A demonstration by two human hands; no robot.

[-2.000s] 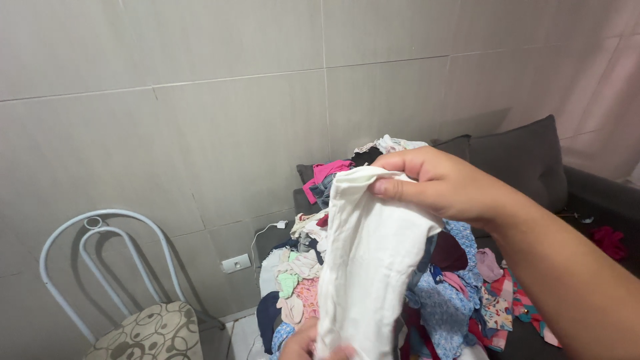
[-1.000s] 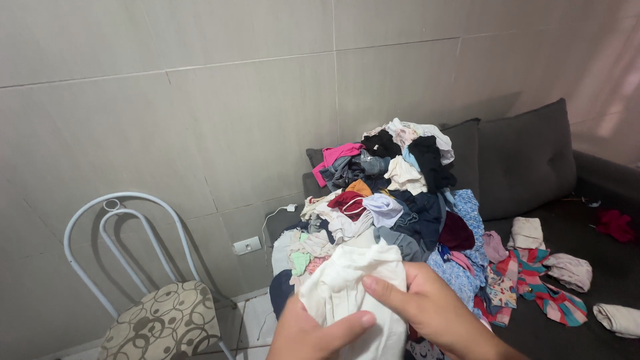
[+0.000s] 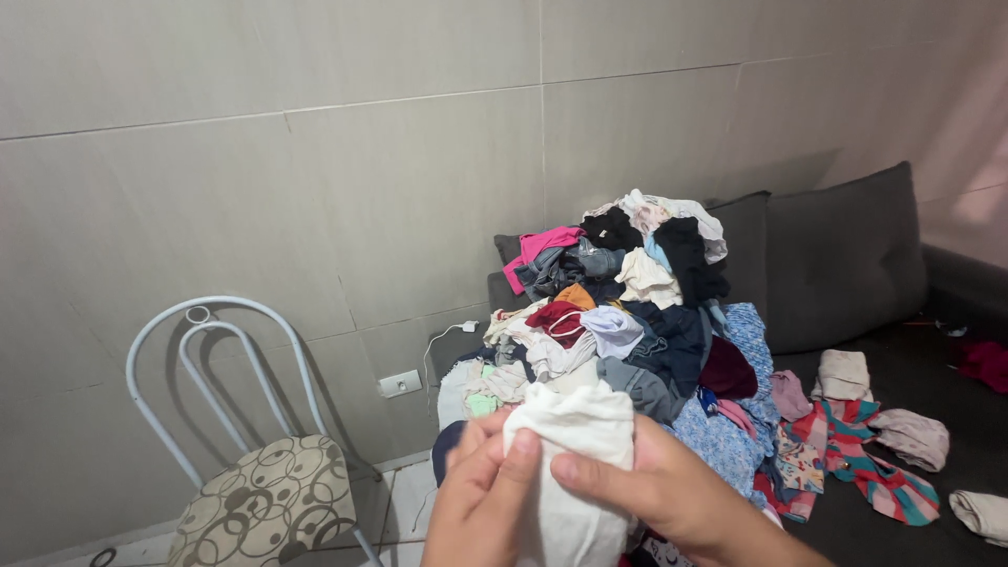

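Observation:
A white cloth garment [image 3: 579, 449] is held up between both hands at the bottom centre, its upper edge gathered or folded. My left hand [image 3: 488, 492] grips its left side, thumb on the front. On the right side my right hand [image 3: 638, 480] pinches it, thumb also in front and fingers behind. The garment's lower part runs out of view. Behind it rises a large heap of mixed clothes [image 3: 669, 339], with pink, denim, black, dark red and blue floral pieces. Several folded or rolled pieces, one a pale bundle [image 3: 843, 376], lie right of the heap beside a striped garment [image 3: 862, 457].
The heap lies on a dark grey sofa with a back cushion [image 3: 846, 256]. At the left stands a metal-framed chair [image 3: 264, 488] with a circle-patterned seat. A wall outlet [image 3: 400, 384] and a white cable with a plug [image 3: 469, 326] are between chair and sofa, against the tiled wall.
Two seconds ago the white garment hung long, one hand raised at its top and the other at its bottom. Both hands are now low and close together on it, and it looks more compact.

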